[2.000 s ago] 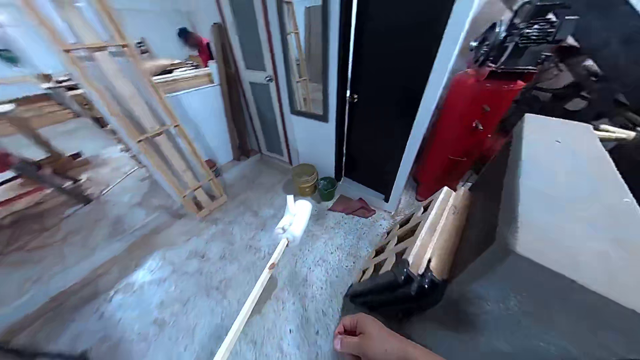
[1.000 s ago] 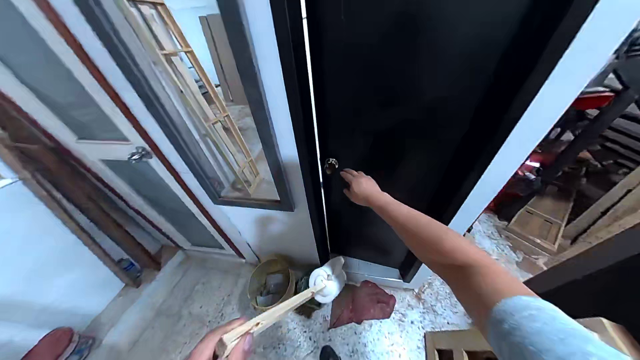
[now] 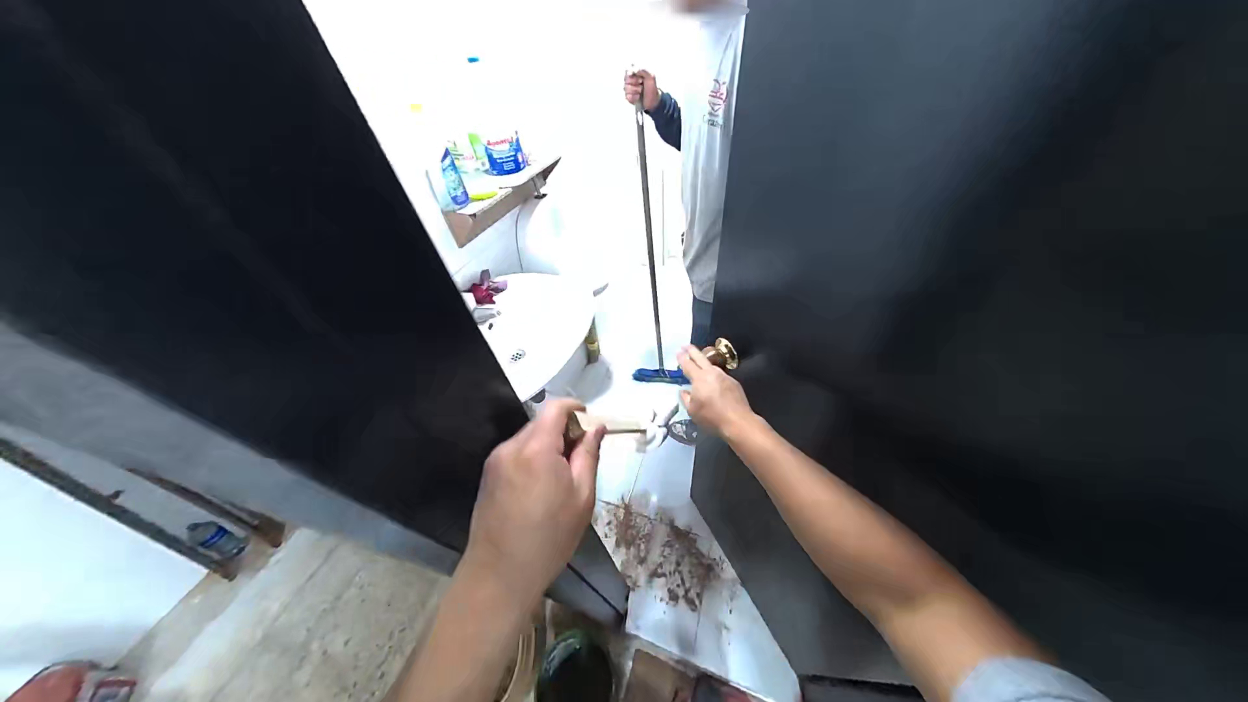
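Observation:
Between two dark panels, the black door (image 3: 936, 322) stands ajar onto a bright washroom. My right hand (image 3: 717, 395) is at its brass doorknob (image 3: 723, 354), fingers around or against the knob's left side. My left hand (image 3: 541, 468) grips the end of a wooden stick (image 3: 619, 427) that points away into the opening, with a white wrapped head (image 3: 654, 430) at its far end. Inside, a person (image 3: 712, 156) in a grey shirt holds an upright pole with a blue brush head (image 3: 659, 375) on the floor. The door hides part of that person.
A white washbasin (image 3: 541, 331) and a shelf (image 3: 502, 200) with cleaning bottles are on the washroom's left. Brown dirt (image 3: 668, 556) lies on the tiled floor at the doorway. A plastic bottle (image 3: 216, 538) lies at lower left, and a dark green container (image 3: 575, 668) stands near the threshold.
The black door, closed one second ago, is now partly open and the washroom shows. My right hand has stayed near the knob; my left hand has lifted the stick toward the gap.

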